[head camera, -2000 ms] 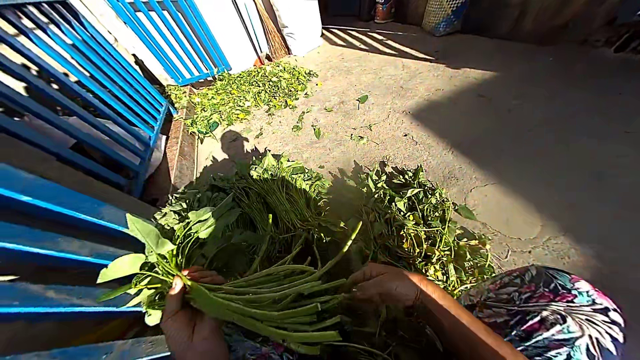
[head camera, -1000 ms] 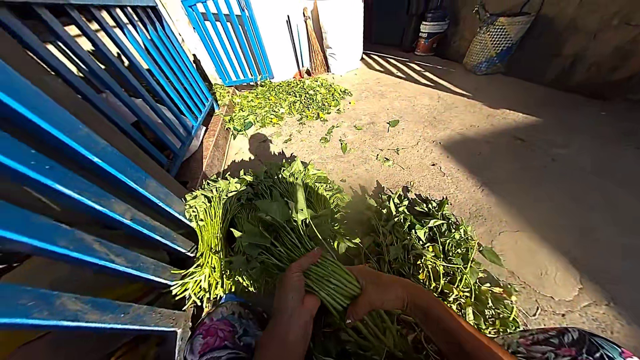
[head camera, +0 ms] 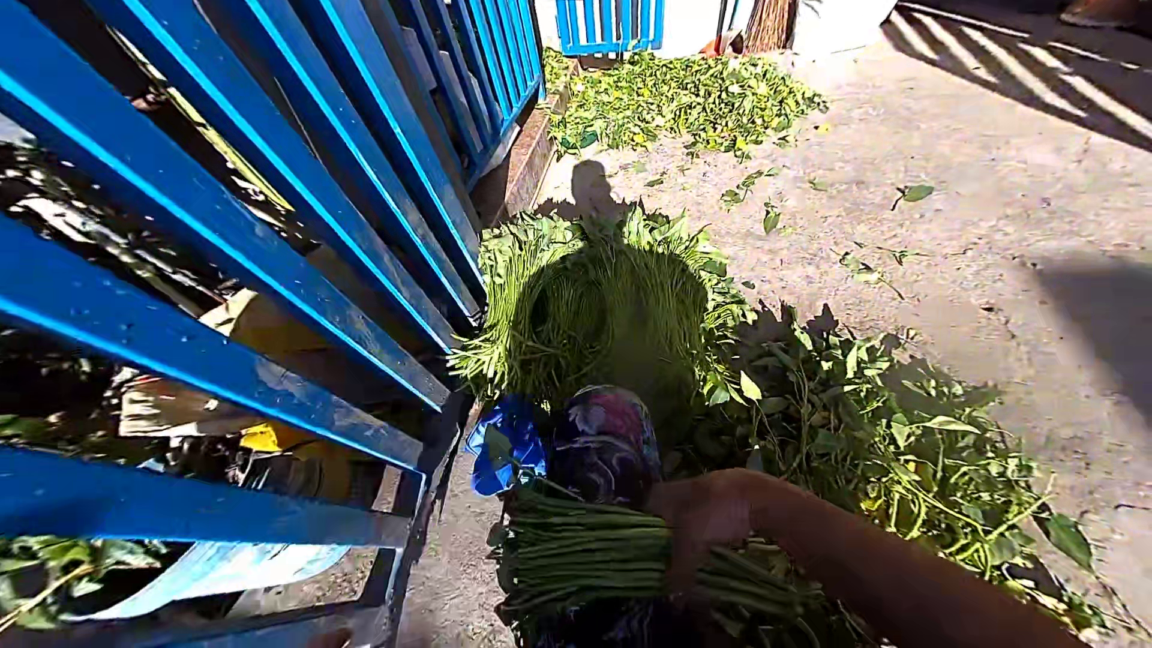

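My right hand is closed around a bundle of green leafy stems, low in the middle of the head view, over my patterned clothing. The stems lie roughly sideways and stick out on both sides of the hand. My left hand cannot be made out. Ahead lies a wide pile of stem bundles, partly under my shadow. A heap of loose leafy greens lies to the right of it. Something of blue plastic sits just left of my clothing.
A blue metal railing runs close along the left side, with scraps and leaves behind it. Farther ahead, plucked leaves are spread on the concrete floor near a second blue gate and a broom.
The held bundle has moved down, closer to my body, and now lies sideways in my right hand. My left hand has left it and gone out of sight. The view has swung left and downward.
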